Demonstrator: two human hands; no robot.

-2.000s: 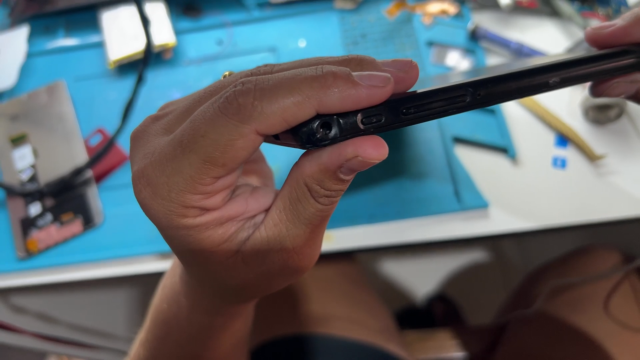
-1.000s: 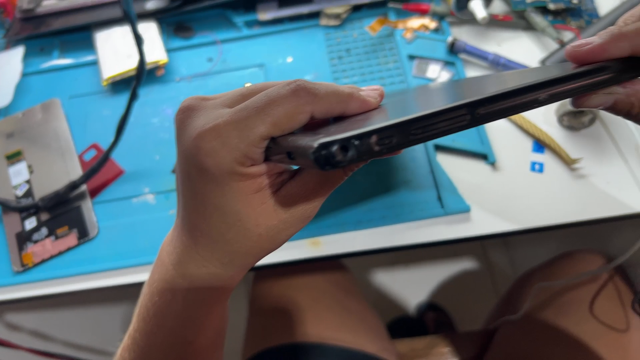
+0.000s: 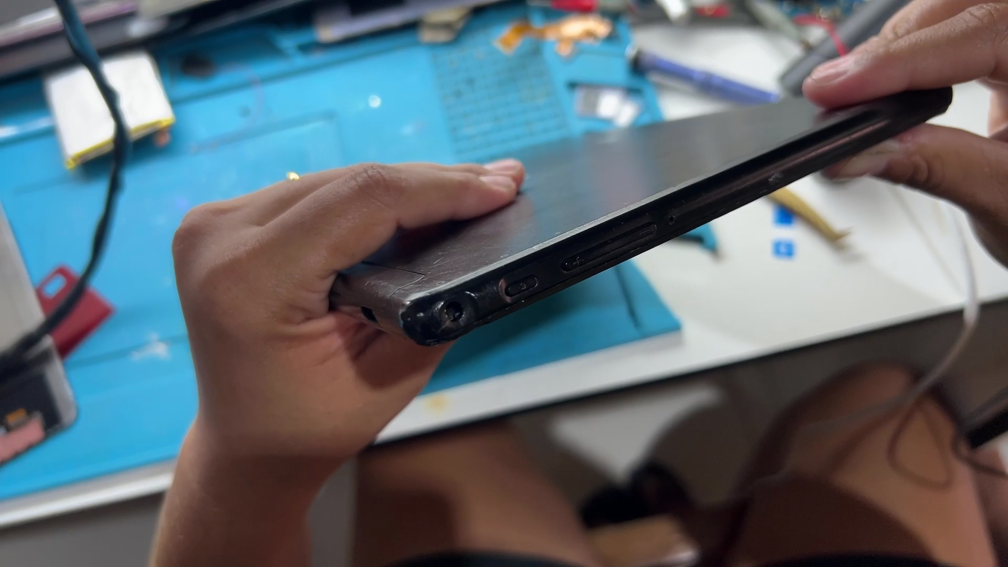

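Observation:
A thin black tablet-like device (image 3: 630, 181) is held tilted above the table's front part, its long edge with a round jack, a small button and a longer rocker button facing me. My left hand (image 3: 315, 299) grips its left end, with fingertips on the flat glossy face and the thumb hidden underneath. At the far right end, my right hand (image 3: 929, 102) pinches the corner between fingers above and below.
Beneath lies a blue work mat (image 3: 260, 157) on a white table (image 3: 850, 291). Around are a white battery pack (image 3: 110, 102), a black cable (image 3: 114, 165), a red plastic piece (image 3: 75, 311), a blue pen-like tool (image 3: 701, 79), brass-coloured tweezers (image 3: 807, 213) and a phone screen part (image 3: 47, 394) at left.
The device has been tipped so that its flat face shows more. The fingers of my left hand have shifted from its edge onto that face.

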